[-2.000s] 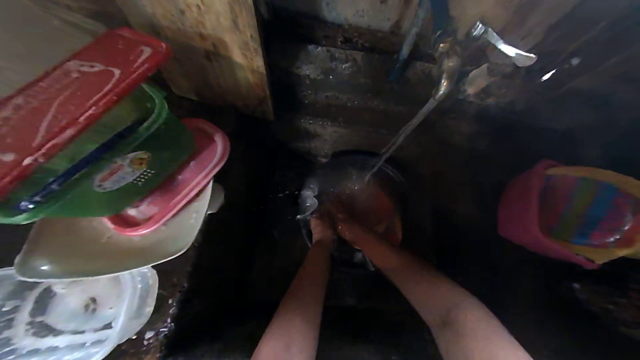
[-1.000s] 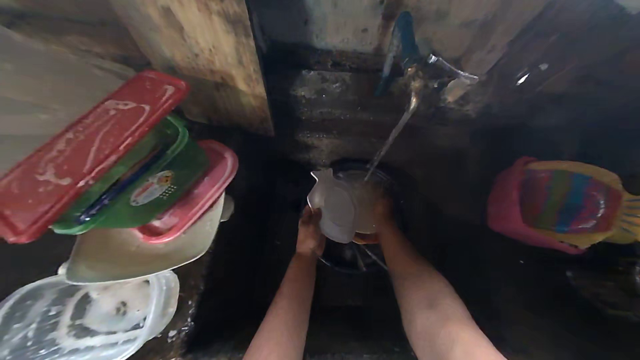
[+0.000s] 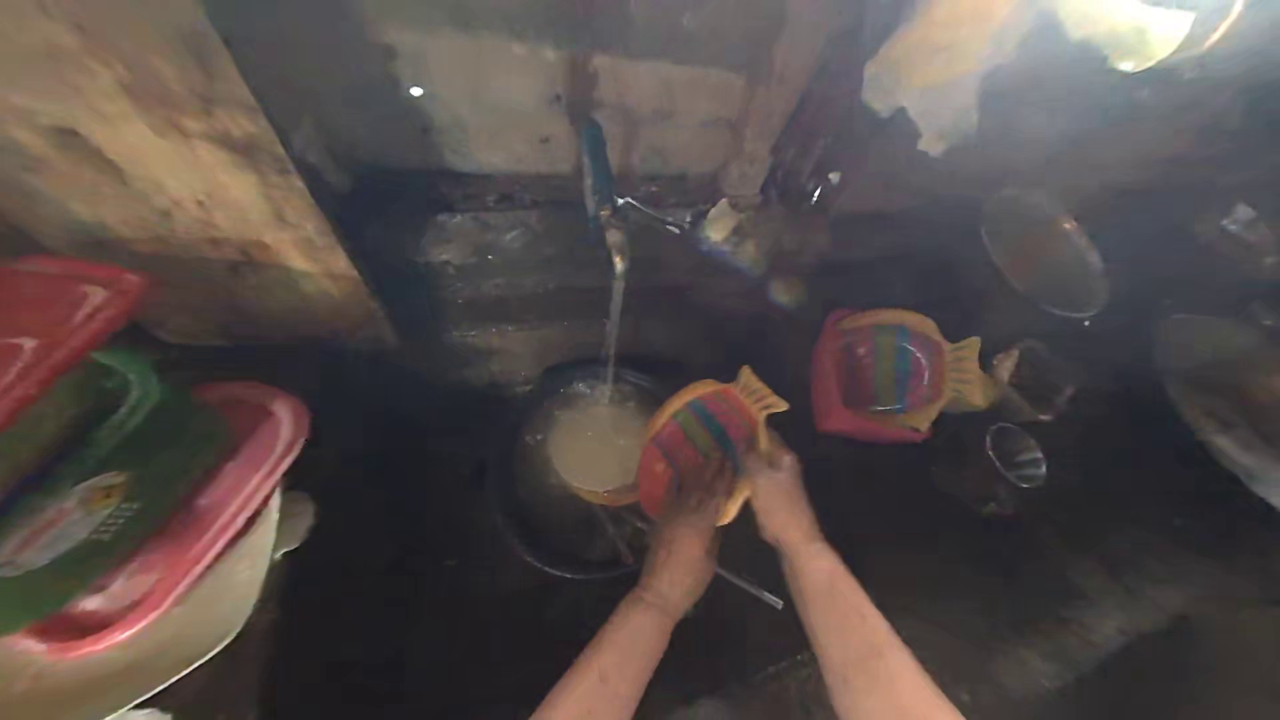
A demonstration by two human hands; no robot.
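A fish-shaped dish (image 3: 705,430), orange-rimmed with coloured stripes, is tilted between my hands at the right side of a dark round basin (image 3: 530,520). My left hand (image 3: 692,510) lies over its striped face; whether the fingers grip it cannot be told. My right hand (image 3: 770,475) holds its right edge near the tail. Water falls from a tap (image 3: 615,240) onto a pale, round-looking dish (image 3: 595,445) inside the basin. A thin metal handle (image 3: 750,585) sticks out past the basin's rim, under my wrists.
Right of my hands, another striped fish-shaped dish (image 3: 890,370) rests on a pink container (image 3: 828,400). Beyond are a clear cup (image 3: 1016,455), a round metal plate (image 3: 1045,252) and a large bowl (image 3: 1225,400). At left stand stacked red, green and pink tubs (image 3: 270,420).
A second ago a pale fish-shaped dish was upright in my hands over the basin; now its striped side or another striped dish shows between them, farther right. The view has swung right.
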